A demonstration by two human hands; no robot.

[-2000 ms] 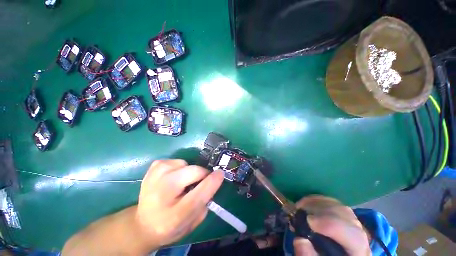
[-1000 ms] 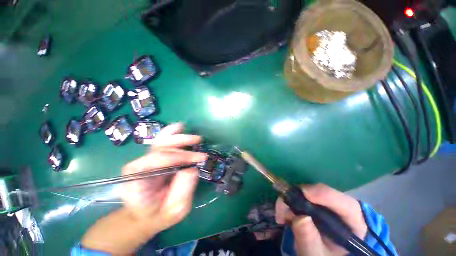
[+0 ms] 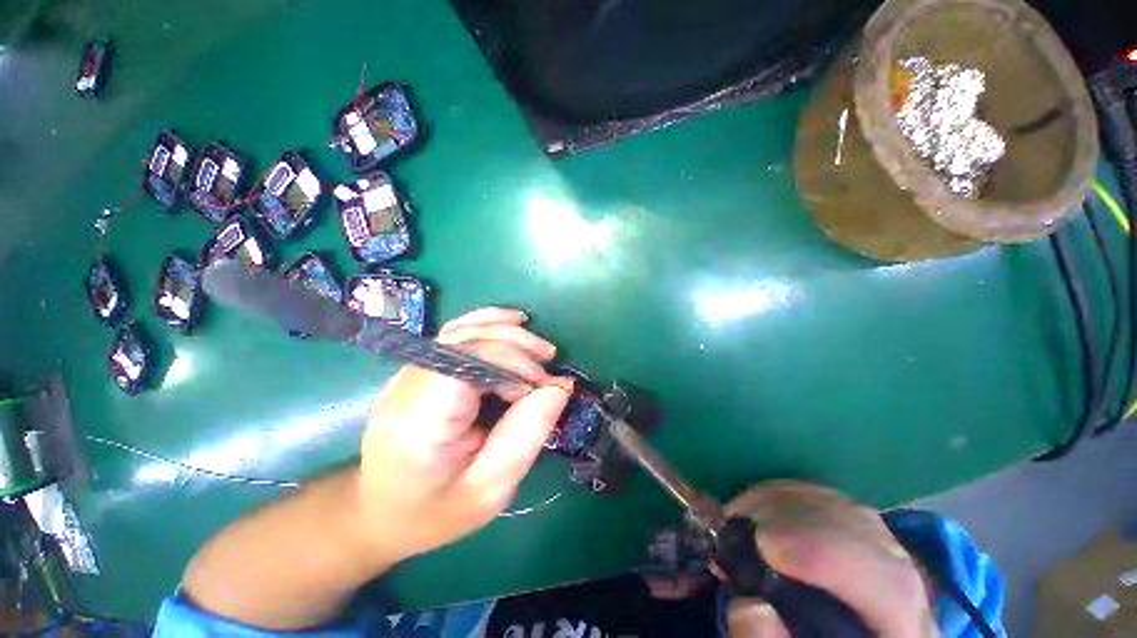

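A dark device housing with a circuit board (image 3: 576, 428) sits in a black soldering fixture (image 3: 636, 405) on the green bench mat. My left hand (image 3: 455, 430) is at its left side and holds grey tweezers (image 3: 430, 355), whose wide end points to the upper left. My fingers hide the tweezer tips and part of the housing. My right hand (image 3: 829, 555) holds the soldering iron (image 3: 667, 480) by its black handle. The iron's tip is at the right edge of the housing; exact contact cannot be told. Thin solder wire (image 3: 187, 462) lies left of my left hand.
Several open device housings (image 3: 377, 218) lie at the upper left. A black tray (image 3: 648, 62) is at the top. A brown pot with silvery shreds (image 3: 829, 175) stands at the upper right, with cables (image 3: 1072, 337) beside it. A solder reel (image 3: 50, 436) is at the left edge.
The iron tip has come back to the housing from above right of it. The tweezers have swung so their wide end points to the upper left. The view has shifted.
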